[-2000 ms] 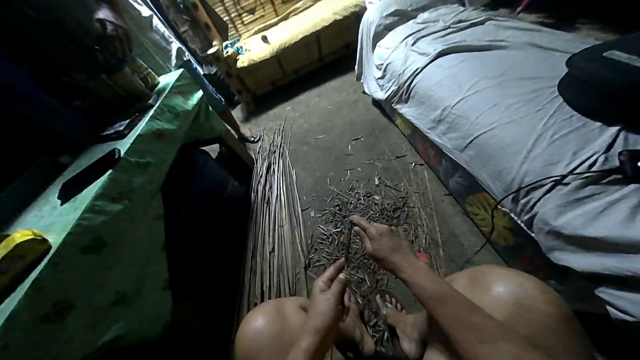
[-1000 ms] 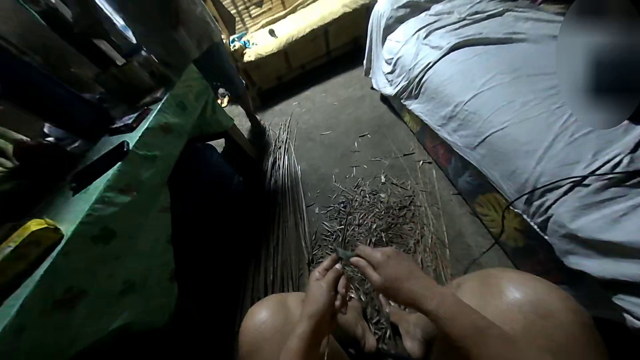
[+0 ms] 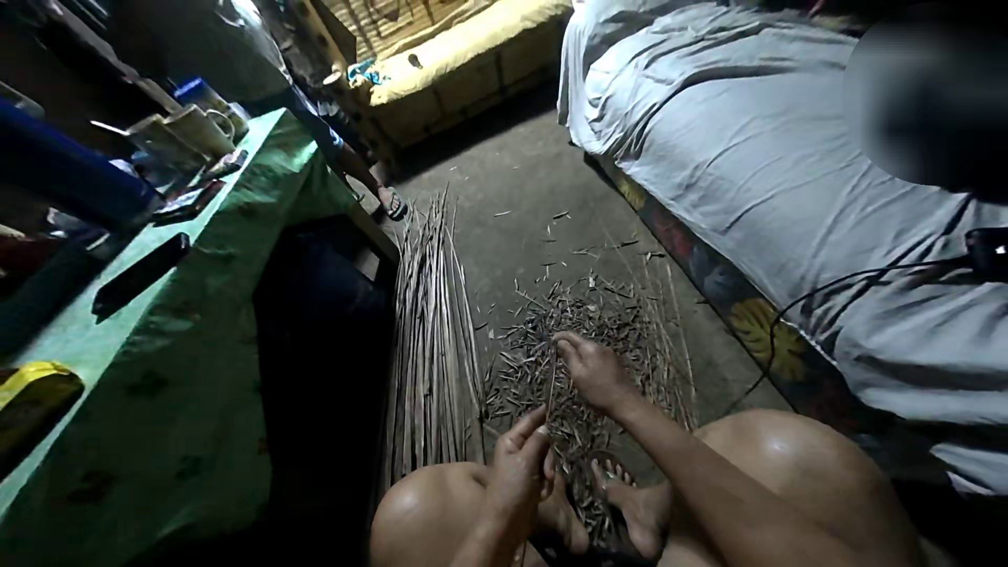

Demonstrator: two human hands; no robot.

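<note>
Between my two hands, above the floor, runs a thin dry stick. My left hand is closed on its lower part, thumb and fingers pinched together. The fingertips of my right hand grip the stick's upper end; whether they also hold a small tool cannot be made out. Beneath both hands lies a spread heap of short cut stick pieces, reaching down between my feet. To the left of the heap a bundle of long dry sticks lies on the floor. A few more thin sticks lie on the right.
At the left stands a table with a green cloth, bearing a black phone, mugs and a yellow package. A bed with a grey sheet is on the right, a black cable across it. Another person's sandalled foot is beyond the bundle.
My hands were close together a second ago; now they are apart along the stick, the right one farther forward. The other person's foot shows beyond the bundle.
</note>
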